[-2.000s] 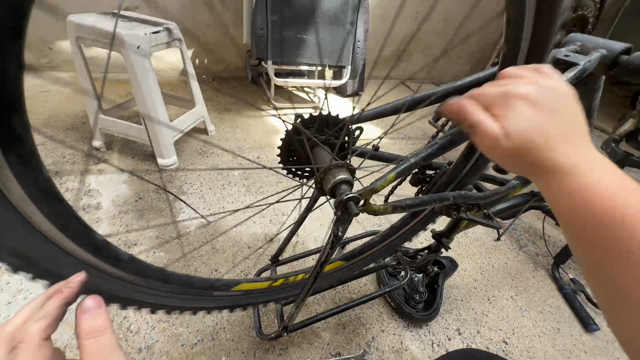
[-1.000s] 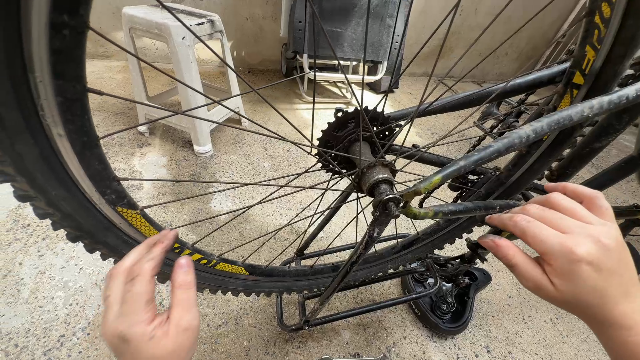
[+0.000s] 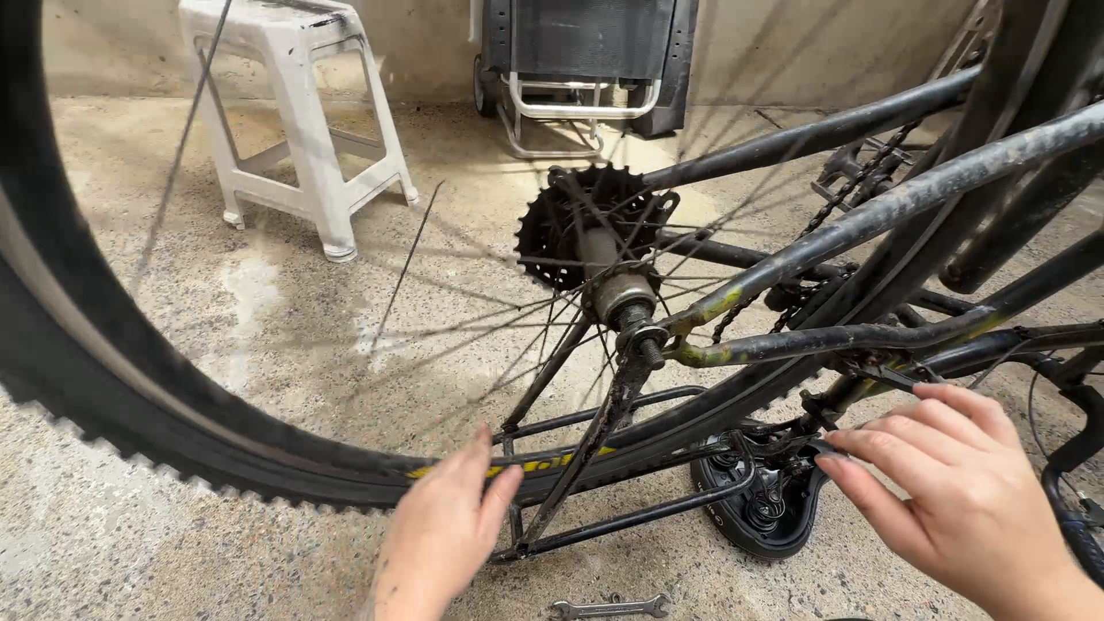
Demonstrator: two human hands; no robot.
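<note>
An upside-down bicycle fills the view, its spoked wheel blurred at the rim and tire (image 3: 216,448). The rear sprocket cassette (image 3: 595,233) and the hub's threaded axle (image 3: 651,345) sit by the frame's dropout. My left hand (image 3: 448,517) is at the lower part of the tire, fingers apart; whether it touches the rubber is unclear. My right hand (image 3: 949,492) is beside the brake area under the black frame stay (image 3: 828,345), its thumb and forefinger near a small dark part; contact there cannot be told.
The rear rack (image 3: 638,516) and the upturned saddle (image 3: 759,509) are low on the concrete floor. An open-end wrench (image 3: 611,607) lies at the bottom. A white plastic stool (image 3: 302,129) stands at the back left, and a folded chair (image 3: 595,52) leans by the wall.
My right hand has come down from the frame stay, where it was two seconds ago. My left hand has moved right along the wheel's lower side. The wheel's yellow marking has shifted.
</note>
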